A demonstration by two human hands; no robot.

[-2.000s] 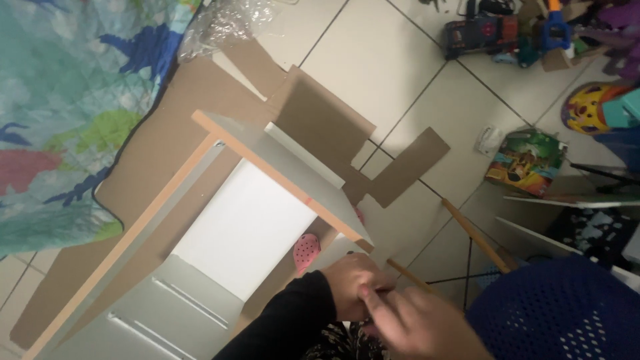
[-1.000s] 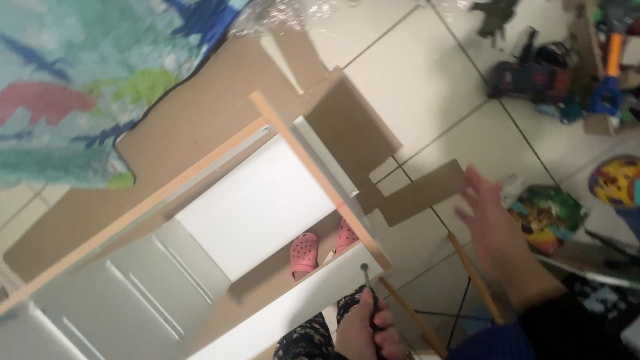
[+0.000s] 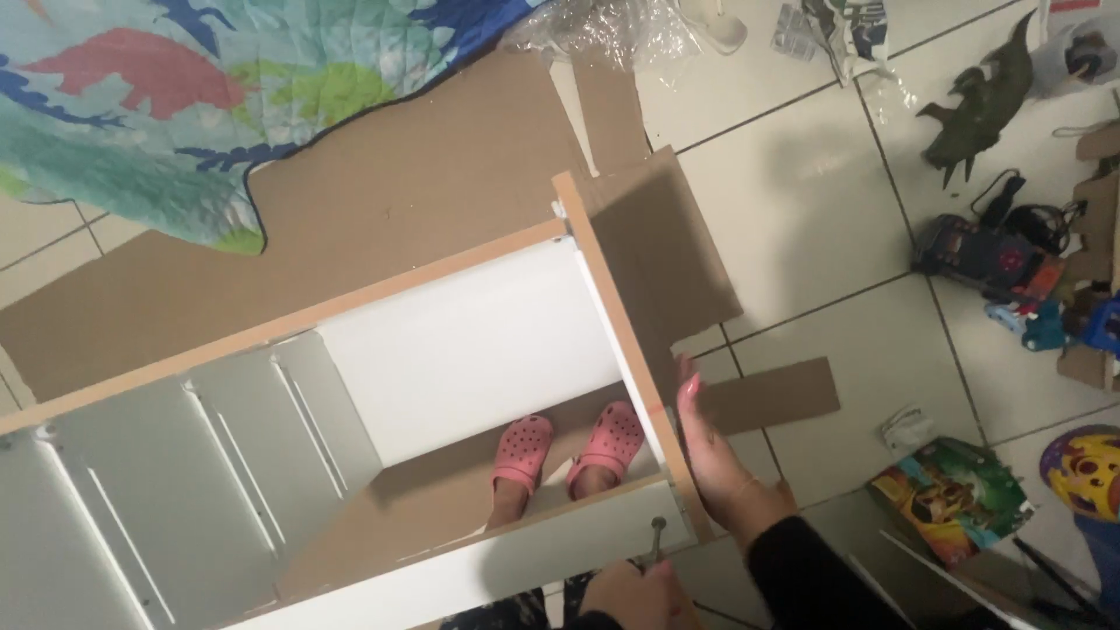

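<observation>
A furniture frame of white panels with wood-coloured edges (image 3: 612,297) lies across the cardboard. My left hand (image 3: 630,595), low in the view, is closed around a thin metal tool (image 3: 657,544), whose tip meets a round fitting in the near white panel (image 3: 604,534). The tool's exact kind cannot be told. Against the outer face of the frame's right end board rests my right hand (image 3: 722,464), flat, with fingers extended and holding nothing. Inside the frame, a white panel (image 3: 472,341) joins grey panels (image 3: 262,437) that carry metal runners (image 3: 236,464).
My feet in pink clogs (image 3: 523,451) stand within the frame's opening. Cardboard sheets (image 3: 420,201) cover the tiles behind it. A dinosaur-patterned quilt (image 3: 175,105) hangs at upper left, beside clear plastic wrap (image 3: 612,31). A toy dinosaur (image 3: 980,109), a toy vehicle (image 3: 989,258) and a picture box (image 3: 954,499) lie right.
Two seconds ago my hands were together near the frame's corner. My right hand then stood apart, out to the right, and now lies against the end board. My left hand stays at the tool.
</observation>
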